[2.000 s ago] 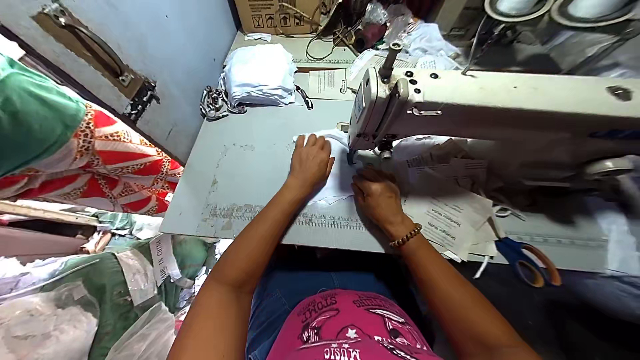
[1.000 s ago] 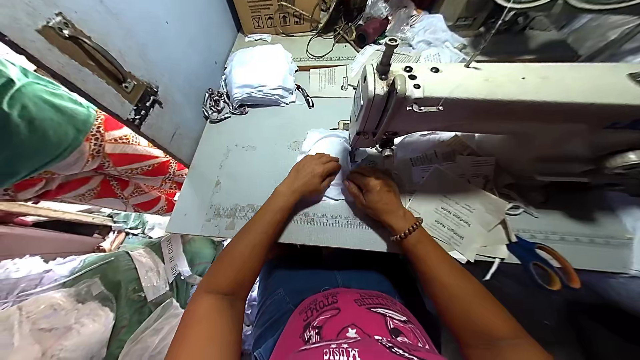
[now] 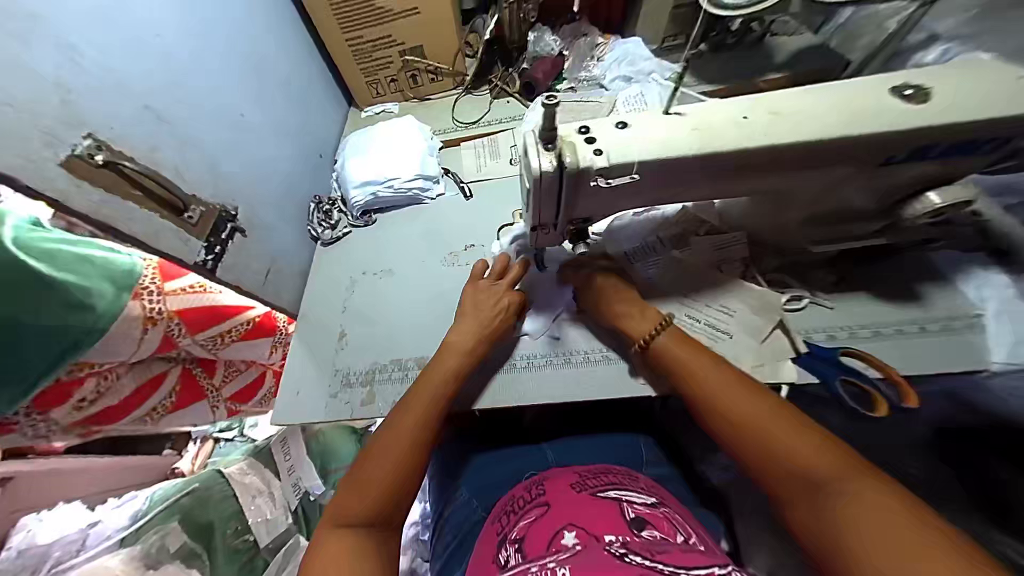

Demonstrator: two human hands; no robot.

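Observation:
An industrial sewing machine point(image 3: 720, 152) stands over the worktable, its needle area above a piece of white fabric point(image 3: 546, 308). My left hand point(image 3: 492, 300) lies on the fabric's left edge, fingers spread and pointing toward the presser foot. On the right side of the needle, my right hand point(image 3: 604, 292) is bent over the same fabric, its fingertips blurred and partly hidden; whether they pinch the cloth is unclear. Behind and left of the machine head sits a stack of folded white cloth pieces point(image 3: 388, 164).
Blue-and-orange scissors point(image 3: 860, 380) rest at the table's front right edge, beside printed papers point(image 3: 720, 320) and small white-handled snips point(image 3: 796, 302). A cardboard box point(image 3: 384, 48) stands at the back. A metal panel with a handle point(image 3: 152, 188) borders the table's left.
The white fabric, bunched up beside the needle a second ago, now lies flatter under it. My left hand has opened from a curled grip on the cloth.

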